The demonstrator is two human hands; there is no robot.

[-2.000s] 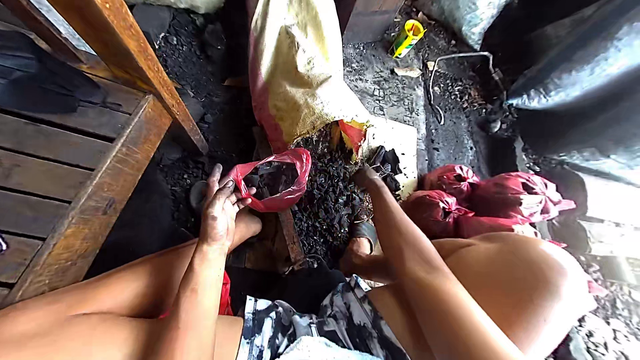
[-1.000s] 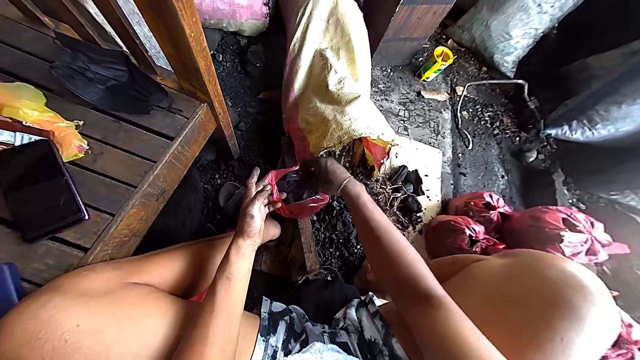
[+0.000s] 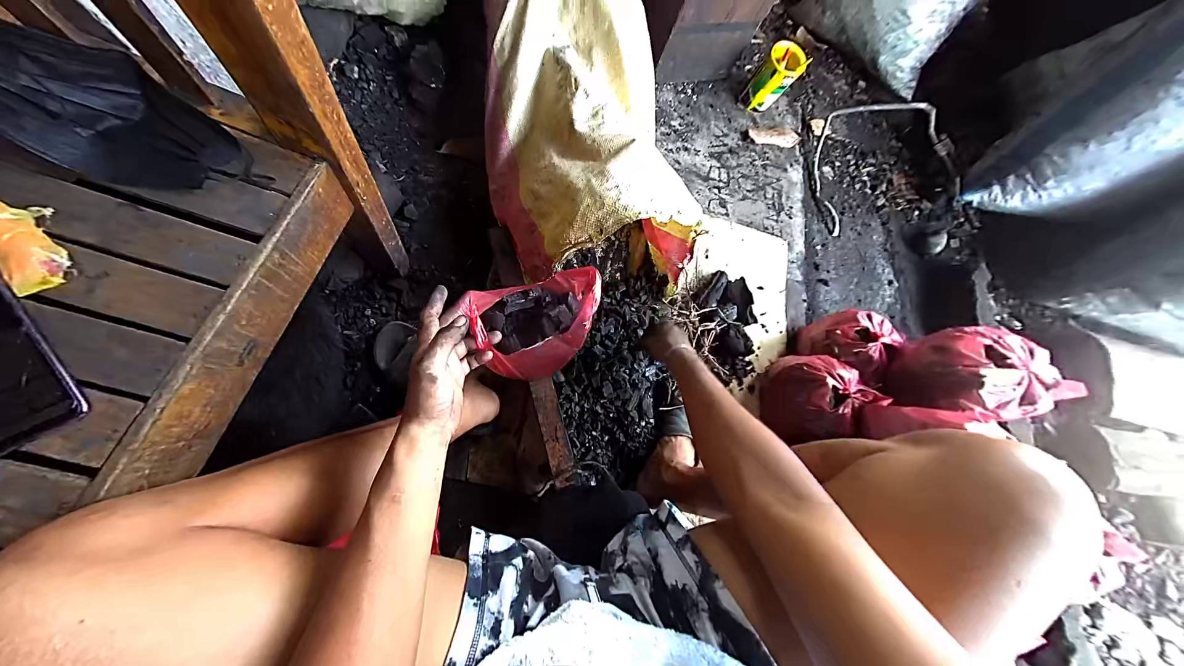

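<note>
My left hand (image 3: 444, 356) grips the rim of a red plastic bag (image 3: 555, 350), whose mouth stands open with black charcoal pieces (image 3: 532, 316) inside. My right hand (image 3: 668, 340), blackened, is down at the edge of a heap of small charcoal (image 3: 606, 398), beside dry twigs (image 3: 705, 324); its fingers are mostly hidden, so whether it holds a piece cannot be told. Above the heap lies a yellow and red woven sack (image 3: 578, 139), its torn mouth facing the charcoal. Larger charcoal chunks (image 3: 735, 319) rest on a pale board (image 3: 768, 277) right of my right hand.
Several filled red plastic bags (image 3: 971, 370) sit by my right knee. A slatted wooden bench (image 3: 231, 333) is at left, bearing a black cloth (image 3: 102, 111) and a dark flat device (image 3: 32, 370). A yellow container (image 3: 777, 76) and a bent metal rod (image 3: 869, 109) lie at upper right.
My right hand was at the red bag's mouth one second ago and has moved right to the charcoal heap. The bag's mouth is now wider. My left hand has kept its hold on the bag.
</note>
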